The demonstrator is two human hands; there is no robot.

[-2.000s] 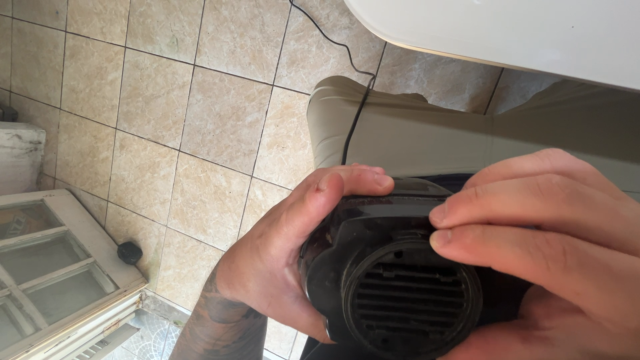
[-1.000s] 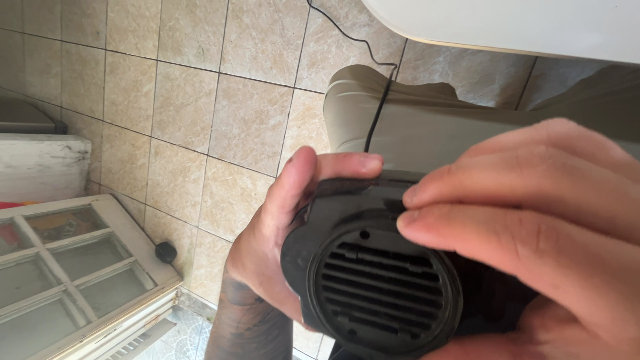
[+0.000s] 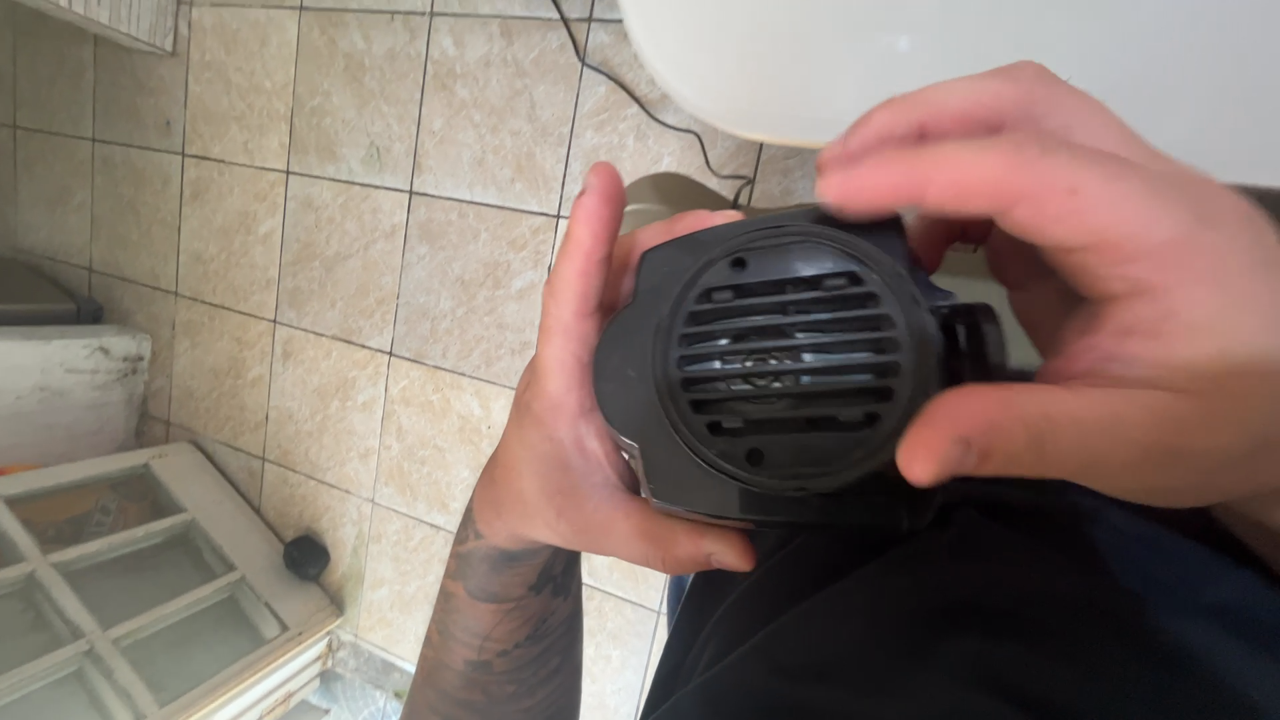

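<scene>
Near the middle of the view is a black plastic appliance housing [image 3: 640, 375] with a round, slatted vent grille [image 3: 785, 375] facing the camera. What kind of appliance it is cannot be told. My left hand [image 3: 570, 440] grips it from the left, thumb along the lower edge and fingers behind and at the upper edge. My right hand [image 3: 1100, 270] curves round its right end, fingertips at the top corner and thumb at the lower right edge, slightly blurred. A small round black part [image 3: 975, 340] juts out at the right, partly within that hand's curve.
A white table with a rounded corner [image 3: 900, 70] fills the upper right. A black cable [image 3: 650, 110] runs over the tiled floor [image 3: 340, 250]. At lower left are a white paned door or window frame [image 3: 240, 520], a black round knob [image 3: 305, 557] and a white block [image 3: 70, 390].
My right hand has moved off the rim of the grille to the right end of the housing, its fingers now spread wider. The housing has turned, and the view has shifted.
</scene>
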